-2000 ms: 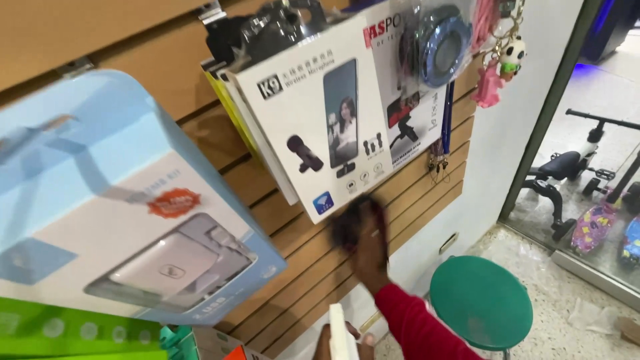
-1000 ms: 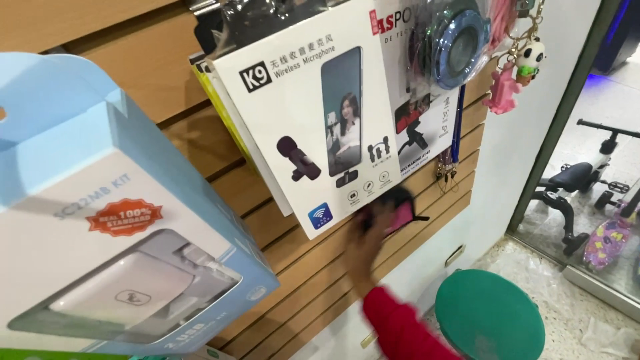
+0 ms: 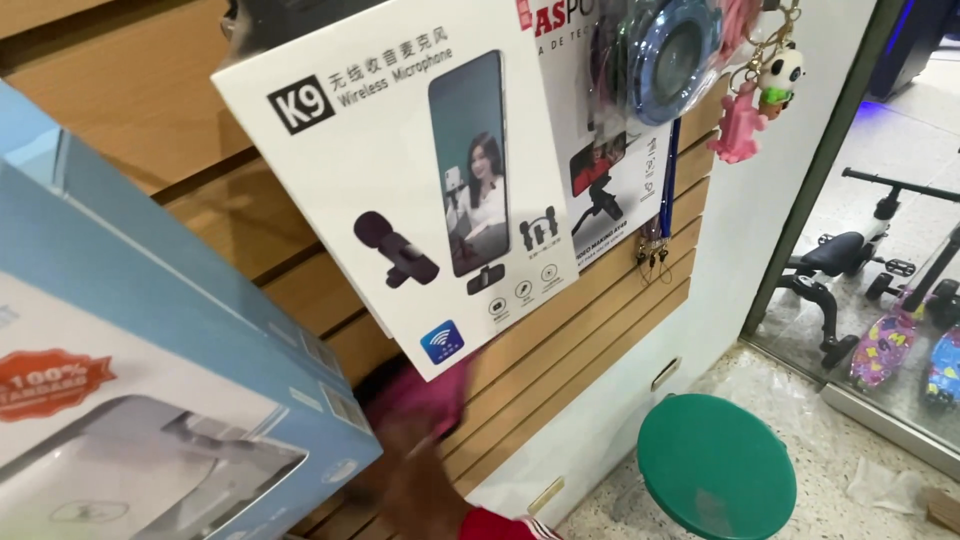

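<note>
My right hand (image 3: 420, 480), in a red sleeve, is at the lower middle of the view, blurred and partly hidden by the blue and white box. It holds a pink and black item (image 3: 427, 394), seemingly soft, against the slatted wall. Above it hangs a white wireless microphone box (image 3: 390, 150). The large blue and white box (image 3: 300, 367) with a clear window fills the lower left, close to the hand. My left hand is out of view.
A video kit box (image 3: 600, 217), a blue ring-shaped item in plastic (image 3: 675, 64) and a panda keychain (image 3: 784, 75) hang further right. A green round stool (image 3: 716, 465) stands below. Behind glass are a balance bike (image 3: 840, 251) and scooters (image 3: 885, 341).
My right hand has moved left along the slatted wall with the pink and black item, towards the blue and white box. My left hand, seen holding a white object two seconds ago, has left the view.
</note>
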